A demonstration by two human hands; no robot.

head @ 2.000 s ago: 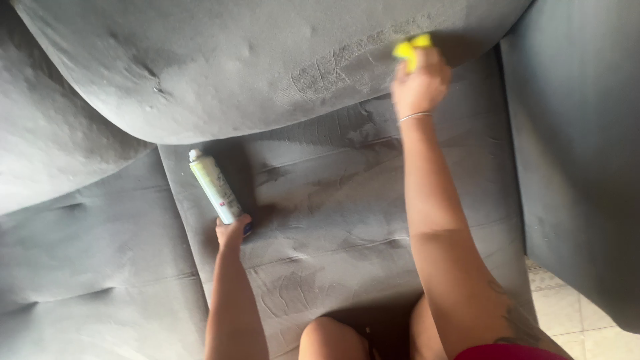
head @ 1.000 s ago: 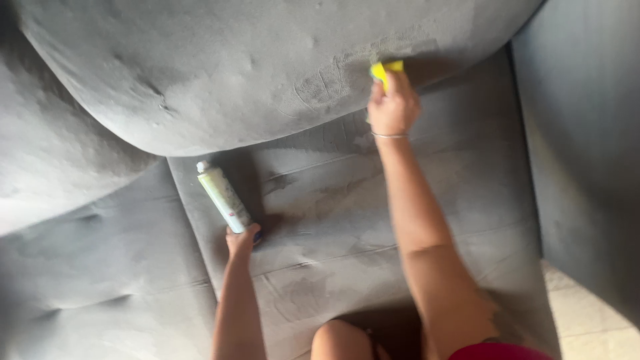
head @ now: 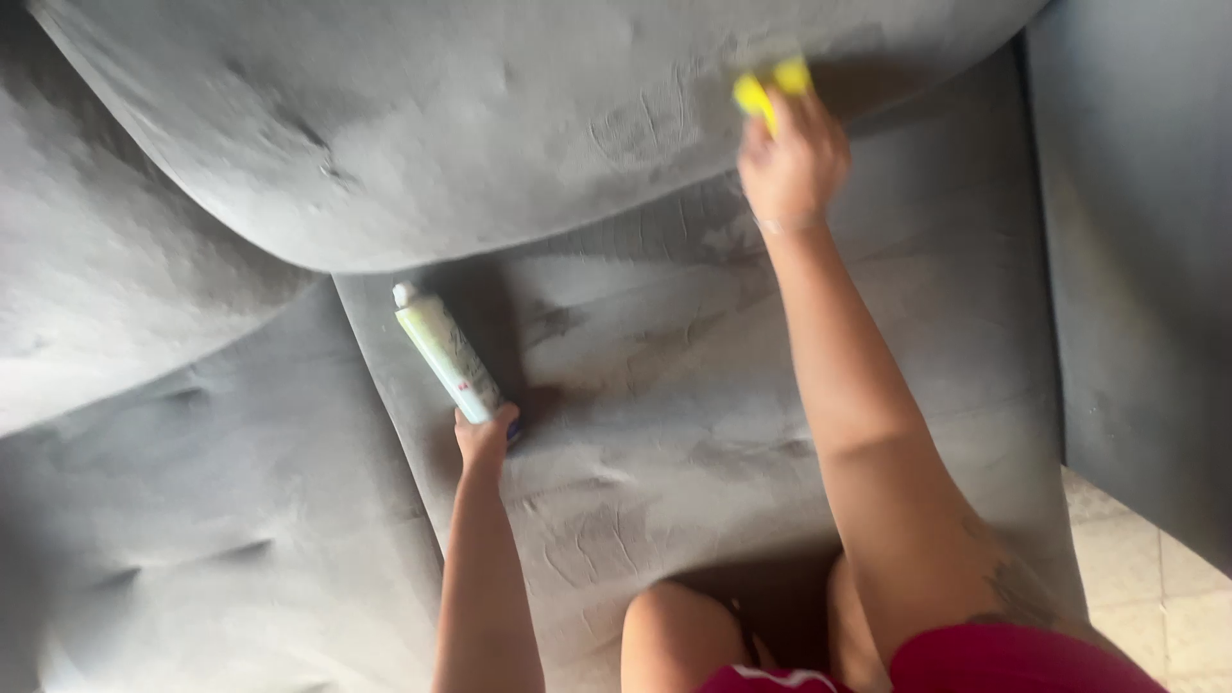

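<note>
My right hand [head: 797,168] grips a yellow cloth or sponge [head: 770,91], slightly blurred, at the lower part of the grey sofa's back cushion [head: 539,125]. Curved and straight marks show in the fabric just left of it. Low on the left, my left hand [head: 484,438] is closed around the bottom end of a pale spray can [head: 448,356] with a white top. The can is tilted, its top toward the upper left, over the grey seat cushion [head: 664,404]. The can bears writing.
A grey armrest [head: 1136,250] rises at the right, with light floor tiles [head: 1121,568] below it. Another back cushion [head: 115,250] and seat section [head: 212,520] lie at the left. My knees [head: 674,626] are at the seat's front.
From two seconds ago to one second ago, my right hand moved left along the back cushion with the yellow thing. It is now somewhat further right again. My left hand still holds the can.
</note>
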